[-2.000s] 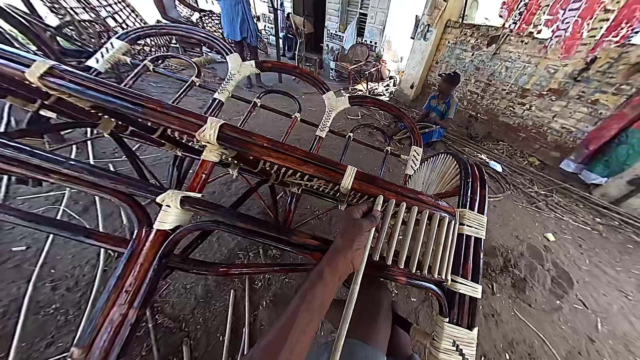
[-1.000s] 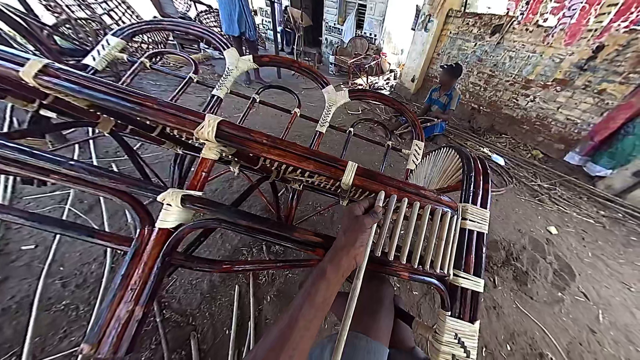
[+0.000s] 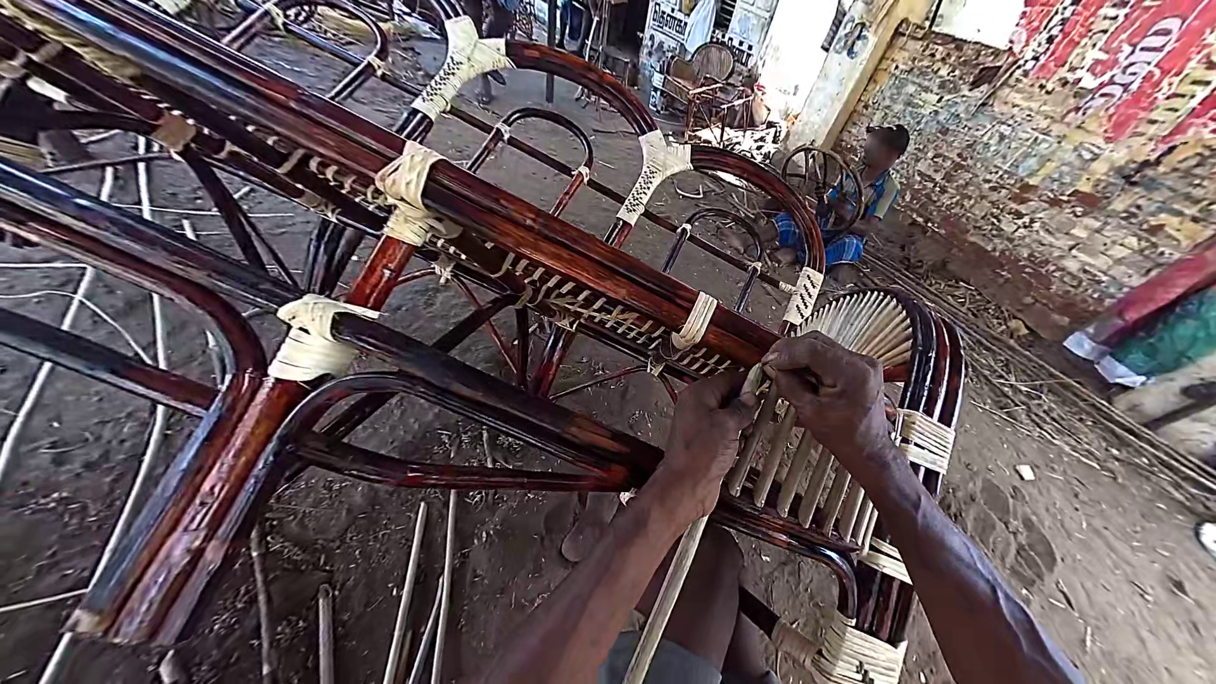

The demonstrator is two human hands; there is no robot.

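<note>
A dark red-brown lacquered cane furniture frame (image 3: 570, 249) fills the view, its joints bound with pale cane wrapping (image 3: 318, 337). My left hand (image 3: 708, 432) is closed on the upper end of a pale cane strip (image 3: 670, 589), against the frame's long rail. Beside it, the fingertips of my right hand (image 3: 836, 389) are pinched together at the strip's top; what lies between them is partly hidden. Under and right of my hands, a row of pale cane slats (image 3: 807, 475) spans two dark rails. A fan of pale cane strips (image 3: 869, 323) fills the rounded corner behind my right hand.
Loose cane rods (image 3: 408, 594) lie on the dirt ground at the lower left. A person (image 3: 845, 204) sits by the brick wall (image 3: 1026, 161), holding a round cane hoop. Long thin sticks (image 3: 1073, 399) lie along the wall. A cane chair (image 3: 703, 81) stands in the back.
My right hand has come into view and is now at the strip's top beside my left hand. The seated person now holds up a round hoop.
</note>
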